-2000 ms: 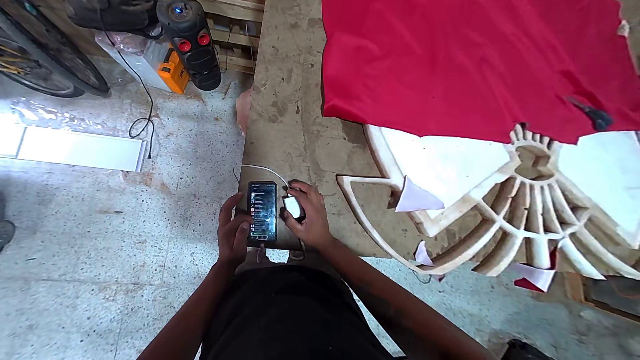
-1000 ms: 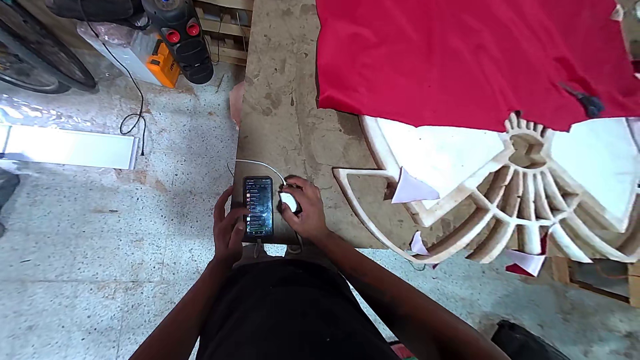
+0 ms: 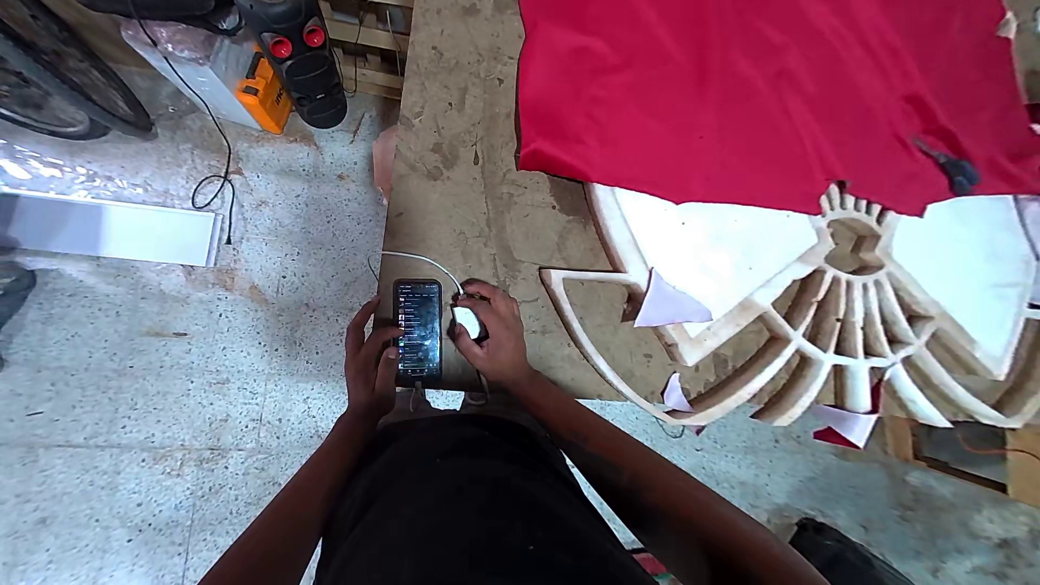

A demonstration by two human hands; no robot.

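A black smartphone (image 3: 419, 331) with a lit screen lies on the left edge of the worktable (image 3: 487, 203), a cable at its lower end. My left hand (image 3: 374, 357) is at the phone's left side, with fingers over the screen's edge; whether it grips the phone I cannot tell. Just right of the phone, my right hand (image 3: 497, 335) holds a small white device (image 3: 466, 320), to which a white cable (image 3: 422, 257) runs. To the right are a carved frame with curved ribs (image 3: 853, 341), white panels (image 3: 715, 236) and red fabric (image 3: 715, 97) over their upper part.
Dark-handled scissors (image 3: 959, 172) rest on the fabric. White scraps (image 3: 670, 302) lie on the frame. On the floor at left stand a bicycle wheel (image 3: 57, 73), a black speaker-like unit (image 3: 313, 73), an orange case (image 3: 264, 96) and a long white panel (image 3: 114, 227); a black cord (image 3: 219, 138) hangs there.
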